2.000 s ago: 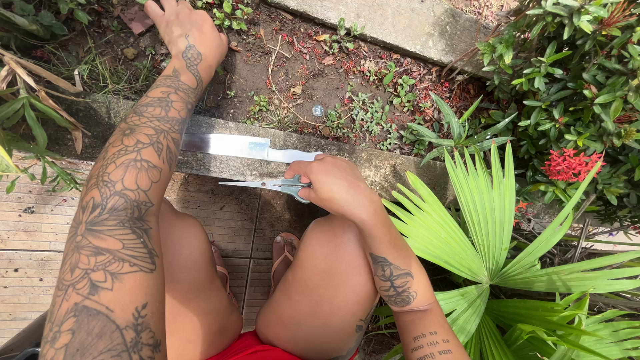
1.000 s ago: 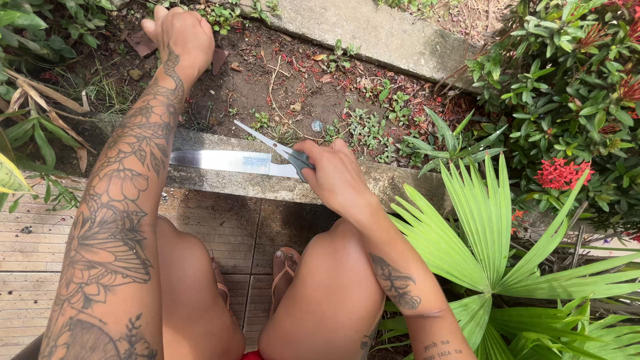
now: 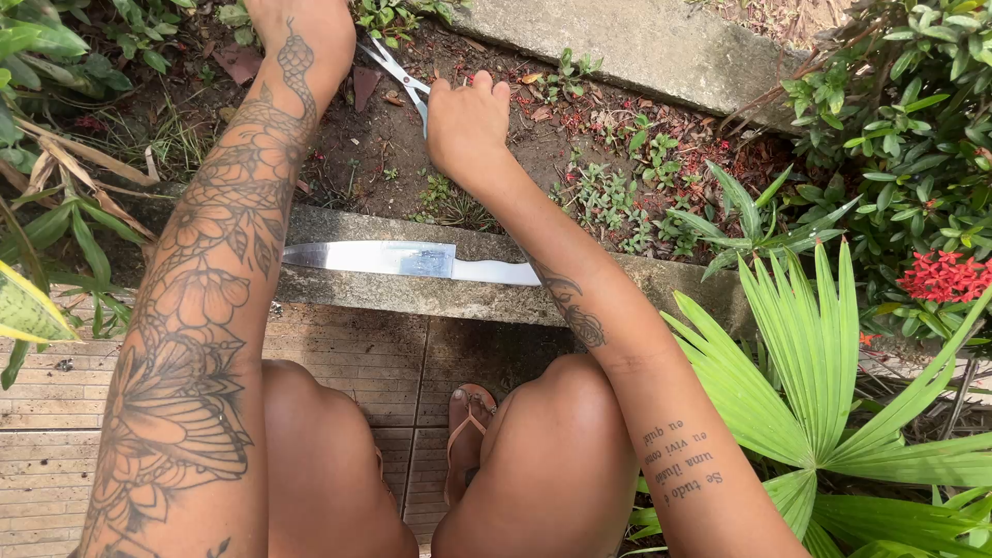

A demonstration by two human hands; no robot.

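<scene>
My right hand (image 3: 468,124) holds a pair of scissors (image 3: 401,76) by the handles over the soil bed. The blades are spread and point up and left, toward low green weeds (image 3: 391,19). At the top edge is my left hand (image 3: 298,27), above the soil at the upper left; its fingers are cut off by the frame, so what it touches is hidden. On the concrete curb, below both hands, lies a large kitchen knife (image 3: 372,258) with a white handle. Its tip is at my left forearm, and my right forearm covers the handle's end.
The concrete curb (image 3: 496,302) separates the soil bed from the tiled floor (image 3: 341,341). A second concrete slab (image 3: 620,46) runs behind the bed. On the right stand a fan-leaved palm (image 3: 806,442) and a bush with red flowers (image 3: 945,277). Leafy plants (image 3: 85,225) crowd the left.
My right hand has moved up and left with the scissors, from near the curb to the weeds by my left hand. The scissor blades have spread since one second ago. The knife still lies on the curb.
</scene>
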